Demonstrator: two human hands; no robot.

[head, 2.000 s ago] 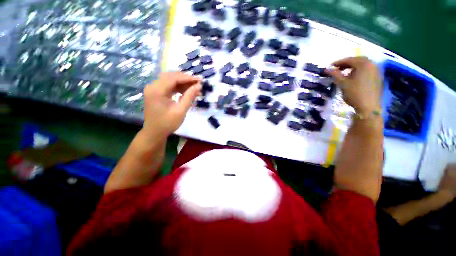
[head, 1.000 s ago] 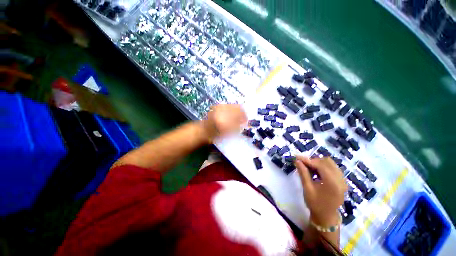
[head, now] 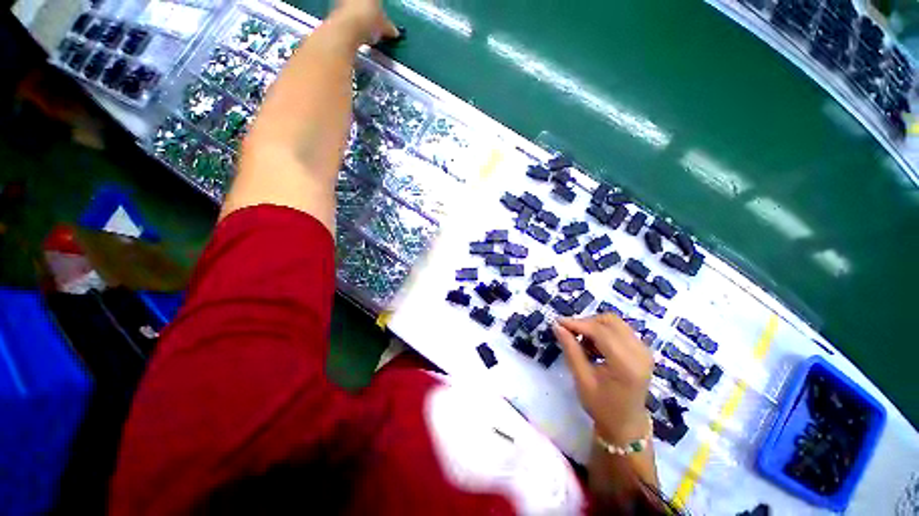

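Observation:
My left hand (head: 365,20) is at the top edge, partly cut off, reaching past the clear board tray over the green belt. A small dark piece (head: 398,38) shows at its fingertips. My right hand (head: 613,368) is over the white work area, thumb and forefinger close together at a cluster of black units (head: 526,331). Whether it pinches a unit cannot be told. More black units (head: 638,286) lie in clusters and rows around it. One black unit (head: 487,354) lies apart near the table's front edge.
The clear compartment tray (head: 391,217) of green and silver boards lies left, partly under my left forearm. A smaller clear tray (head: 109,55) holds black units beyond it. The blue bin (head: 877,423) with black parts stands right, beyond yellow tape (head: 695,474). The green conveyor (head: 605,60) runs behind.
My left hand has moved from the board tray's near right corner up and across to the belt. My right hand stays at the black units. The view has shifted slightly.

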